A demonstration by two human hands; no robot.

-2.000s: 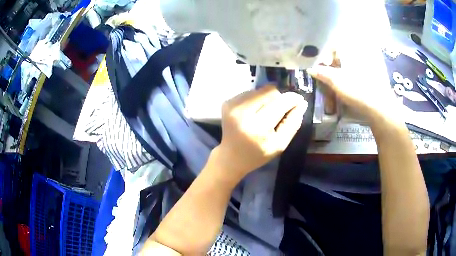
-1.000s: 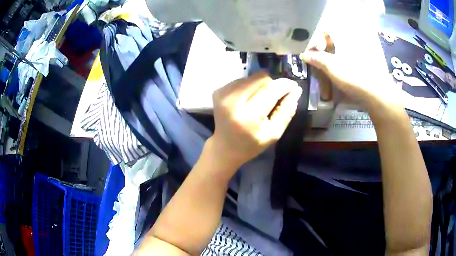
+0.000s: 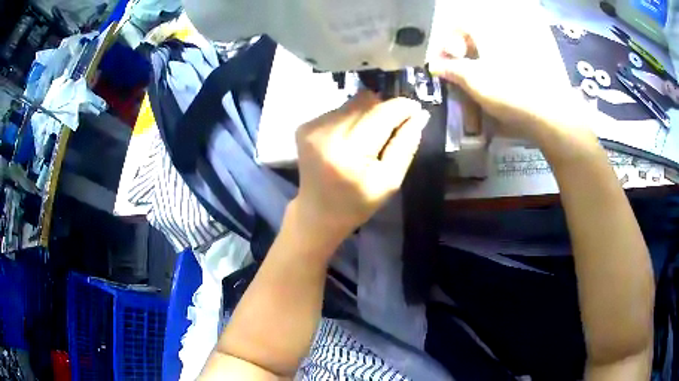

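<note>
The white sewing machine head (image 3: 327, 28) fills the top centre. Its shiny presser foot area (image 3: 428, 88) shows below, partly behind my fingers. My left hand (image 3: 346, 160) is raised just in front and left of the foot, thumb and fingers pinched together; no thread can be made out. My right hand (image 3: 506, 89) is at the right of the needle area, its fingertips bent close together beside the head; what they hold cannot be seen. A black band (image 3: 422, 231) hangs from under the foot beside a grey strip (image 3: 378, 271). The black and grey-blue garment (image 3: 242, 160) drapes at the left.
White bobbins (image 3: 587, 70), yellow-green snips (image 3: 646, 56) and dark snips or tweezers (image 3: 642, 95) lie on the table at right. A measuring strip (image 3: 521, 164) runs along the table edge. A blue crate (image 3: 138, 327) stands lower left. A panel screen (image 3: 654, 9) shows top right.
The view has shifted, so the machine head and both hands sit further left and higher. My left hand keeps its pinched pose by the foot; my right fingertips stay beside the needle area.
</note>
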